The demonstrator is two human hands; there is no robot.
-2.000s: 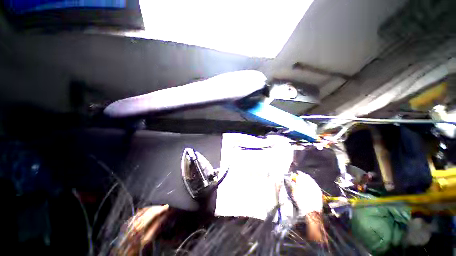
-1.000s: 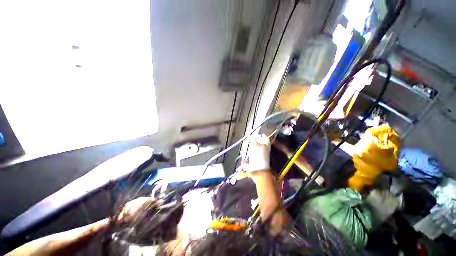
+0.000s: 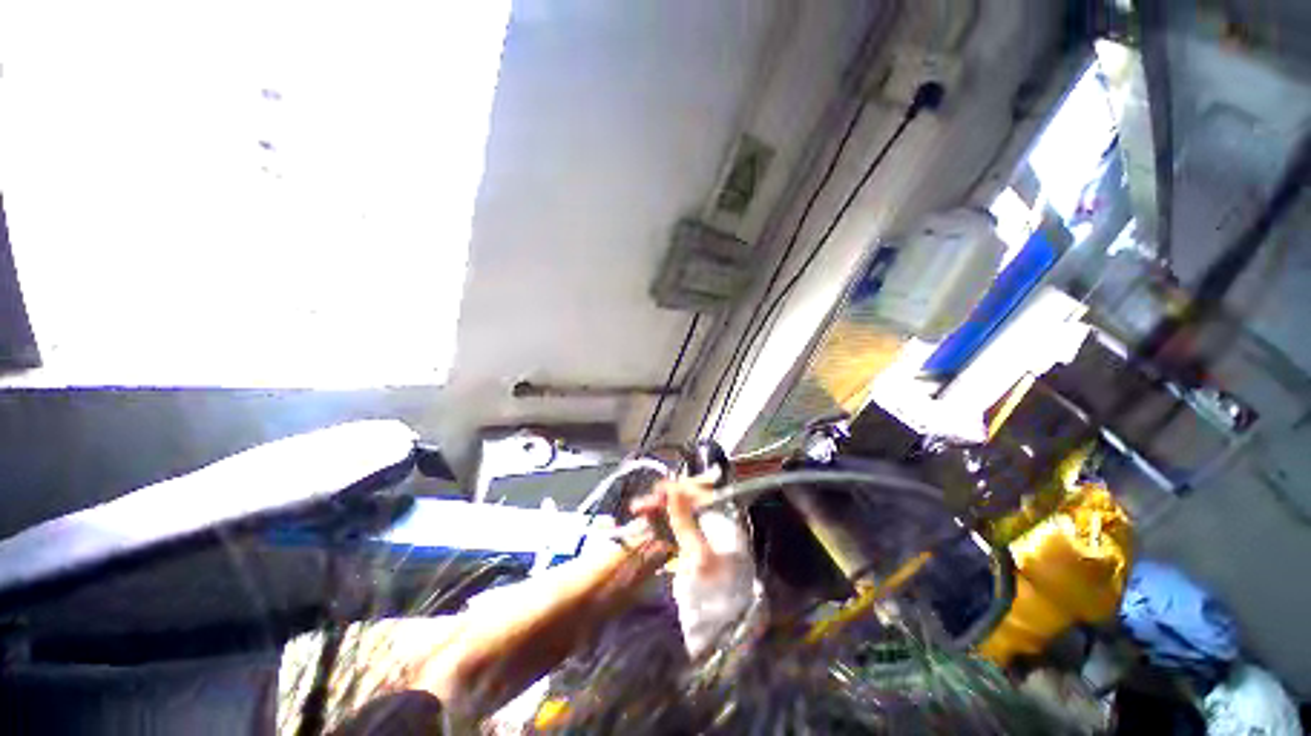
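Observation:
My left hand (image 3: pixel 643 535), bare, reaches in from the lower left, its forearm over the blue support arm (image 3: pixel 467 529). My right hand (image 3: pixel 718 578), in a white glove, is beside it and the two meet near the picture's lower middle. A dark rounded thing (image 3: pixel 706 462) shows just above the fingers. A pale hose (image 3: pixel 856 480) curves from the hands to the right. Blur and hair hide what the fingers hold, if anything. The iron cannot be made out.
The pale sleeve board (image 3: pixel 245 492) juts out at the left, below a bright window. A wall box (image 3: pixel 700 265) and dark cords are above the hands. Yellow (image 3: pixel 1075 564) and blue (image 3: pixel 1179 611) bundles lie at the right. Hair covers the bottom.
The view has swung right, away from the iron and white sheet. My left hand has moved right to meet my gloved right hand, which is lower than a second ago. The hoses have shifted.

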